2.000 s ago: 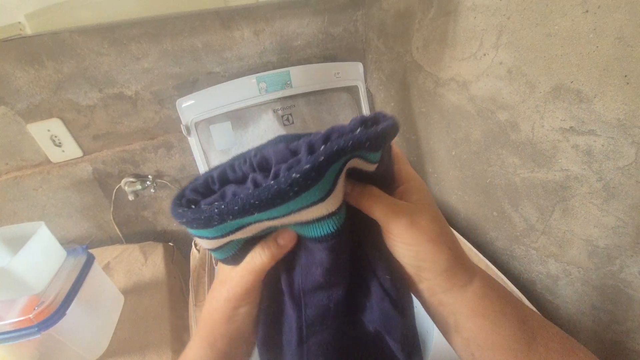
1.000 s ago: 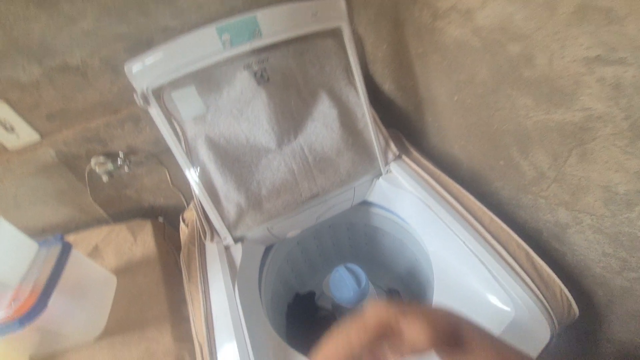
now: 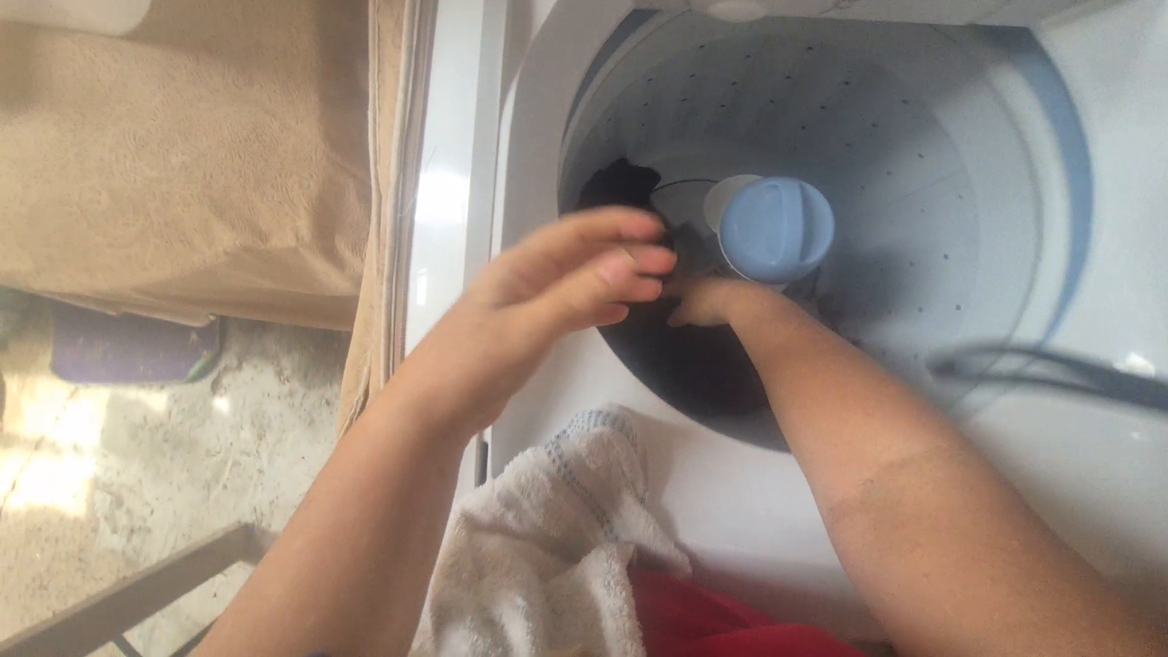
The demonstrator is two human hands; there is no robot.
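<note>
My left hand (image 3: 584, 274) hangs over the left rim of the washing machine's tub (image 3: 876, 119), fingers loosely curled and apart, with nothing in it. My right hand (image 3: 712, 299) reaches down into the tub, left of the blue cap of the agitator (image 3: 777, 228). Its fingers are partly hidden among dark clothes (image 3: 680, 351), so whether it grips any cannot be told. More dark cloth (image 3: 622, 181) lies against the tub's left wall.
A white terry towel (image 3: 538, 538) and red cloth (image 3: 730, 620) lie at the machine's front edge. To the left are a surface under a tan cover (image 3: 182, 155), a purple mat (image 3: 132, 345) on the floor and a metal bar (image 3: 137, 589). A dark loop (image 3: 1049, 365) crosses at right.
Two seconds ago both my hands held a navy garment with a striped waistband; it is no longer in them. My right hand is now inside the tub. The view has tilted down.
</note>
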